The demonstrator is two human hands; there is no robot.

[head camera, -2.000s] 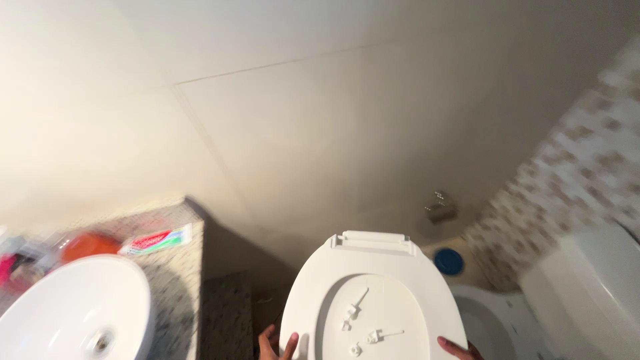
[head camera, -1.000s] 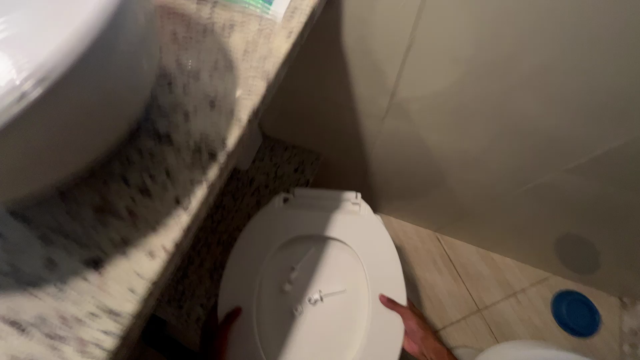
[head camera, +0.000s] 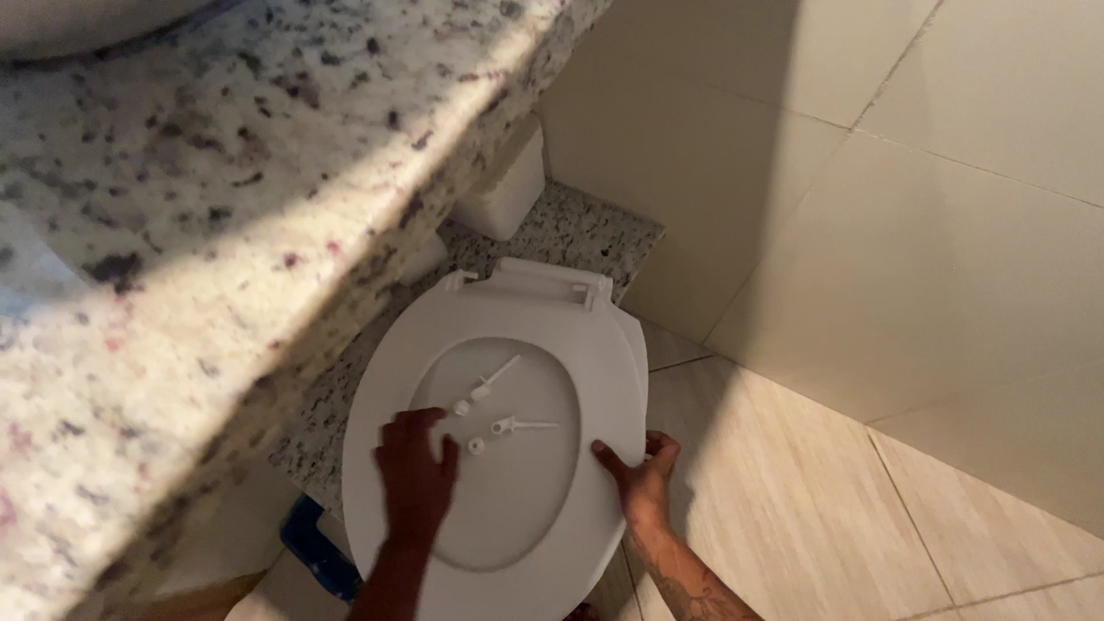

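A white plastic toilet seat with its lid point(head camera: 509, 526) lies flat, its hinge end point(head camera: 552, 280) over a lower granite shelf point(head camera: 595, 228). My right hand point(head camera: 647, 483) grips its right edge, thumb on top. Above the left part of the ring hovers or rests my left hand point(head camera: 418, 470), fingers apart and holding nothing, close to the small parts. In the recessed middle are a white plastic bolt point(head camera: 535, 424), a second bolt point(head camera: 500, 371) and small white nuts point(head camera: 476, 446).
A speckled granite countertop point(head camera: 259, 172) with a basin's edge overhangs at the left. White box-like containers point(head camera: 509, 190) stand on the lower shelf. A blue object point(head camera: 317, 548) is below at the left. Tiled wall point(head camera: 975, 224) and floor tiles point(head camera: 819, 483) lie to the right.
The view has swung down and left. The seat, held by both hands earlier, is now over the lower shelf. My left hand has left its edge and moved in beside the small parts.
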